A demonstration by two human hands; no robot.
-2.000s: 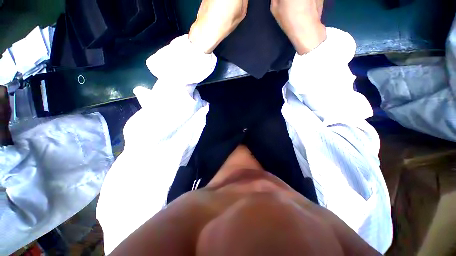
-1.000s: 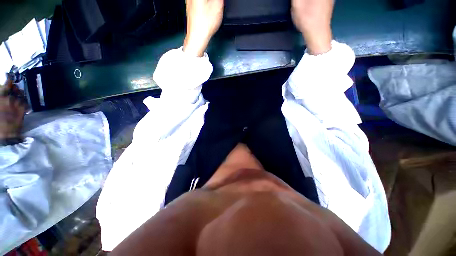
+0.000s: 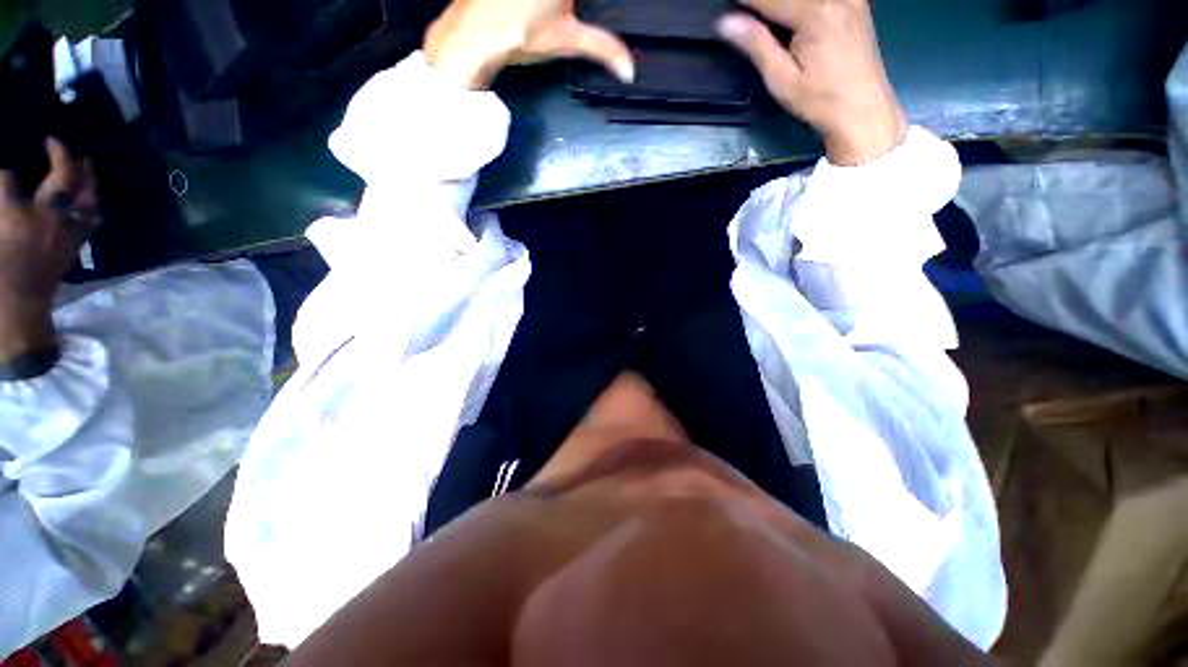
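Observation:
A black box-like case (image 3: 671, 72) lies on the dark-green bench (image 3: 573, 150) at the top centre, its far part cut off by the frame edge. A thin flap or side panel shows along its near side. My left hand (image 3: 528, 33) is at its left, thumb over the near left part, fingers partly cut off at the top. My right hand (image 3: 814, 59) is at its right, thumb on the top near the right edge. Both hands are on the case; the fingers beneath or behind are hidden.
Black formed pieces (image 3: 215, 65) are piled at the upper left, with white cards (image 3: 102, 65) beyond them. A neighbour's hand (image 3: 46, 222) is at the far left near a dark piece. A small metal ring (image 3: 180, 183) lies on the bench. A grey-white sleeve (image 3: 1081, 241) and brown cartons (image 3: 1107, 456) are at the right.
The black piece was a pointed sheet over the bench edge, then a flat block; now it shows a folded near side. My thumbs have moved inward onto it. The neighbour's hand has moved up.

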